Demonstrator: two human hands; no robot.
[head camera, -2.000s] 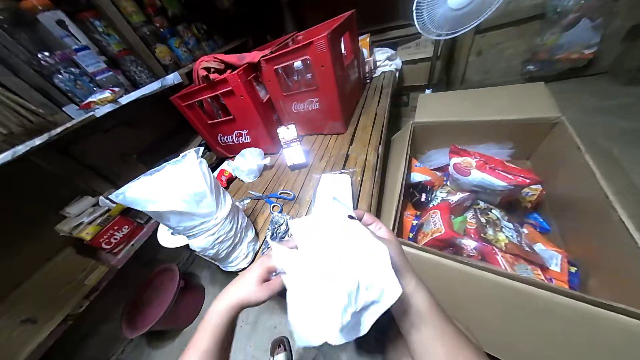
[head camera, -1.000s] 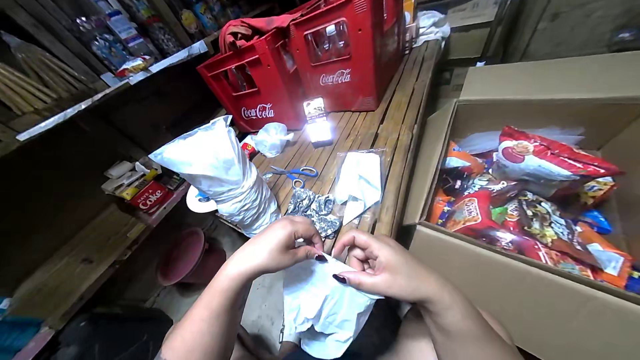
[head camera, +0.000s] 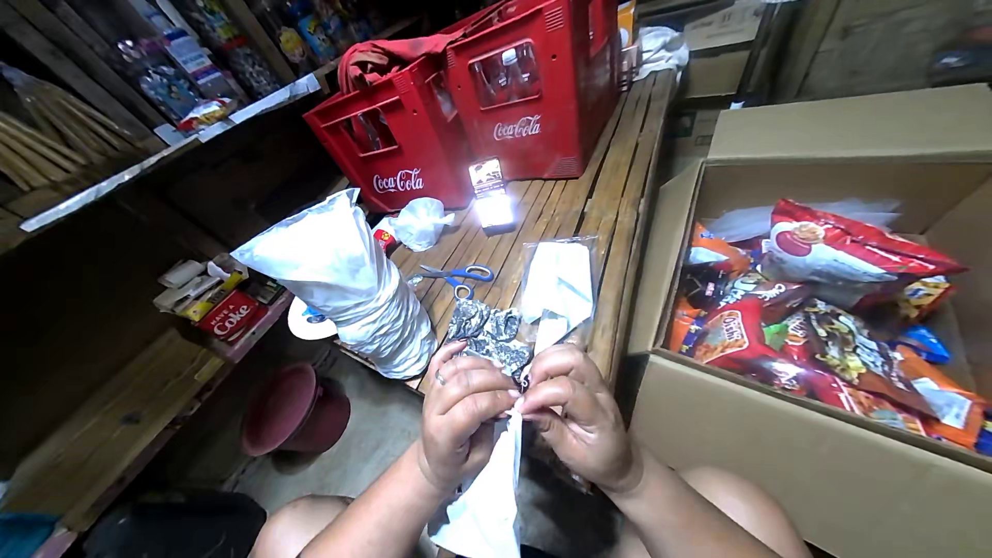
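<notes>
My left hand (head camera: 469, 411) and my right hand (head camera: 577, 415) meet at the fingertips and pinch the gathered top of a thin white cloth or bag (head camera: 488, 496), which hangs down between my forearms. Just beyond my fingers, a crumpled black-and-white patterned material (head camera: 488, 333) lies on the bamboo slat table (head camera: 620, 163). A clear plastic packet with white sheets in it (head camera: 559, 283) is right of that. Blue-handled scissors (head camera: 461, 275) rest behind, blades pointing left. To the left stands a tall stack of white material (head camera: 387, 318) with a white bag (head camera: 318, 240) on top.
Red Coca-Cola crates (head camera: 515, 116) with glass bottles stand at the table's back, a lit lamp (head camera: 494, 205) and a knotted plastic bag (head camera: 421, 223) before them. An open cardboard box (head camera: 736, 411) of snack packets is at right. A reddish basin (head camera: 283, 411) sits on the floor at left.
The white material hung wide and spread two seconds ago; now it is gathered narrow at the top. My hands have come together at the fingertips. The view has shifted.
</notes>
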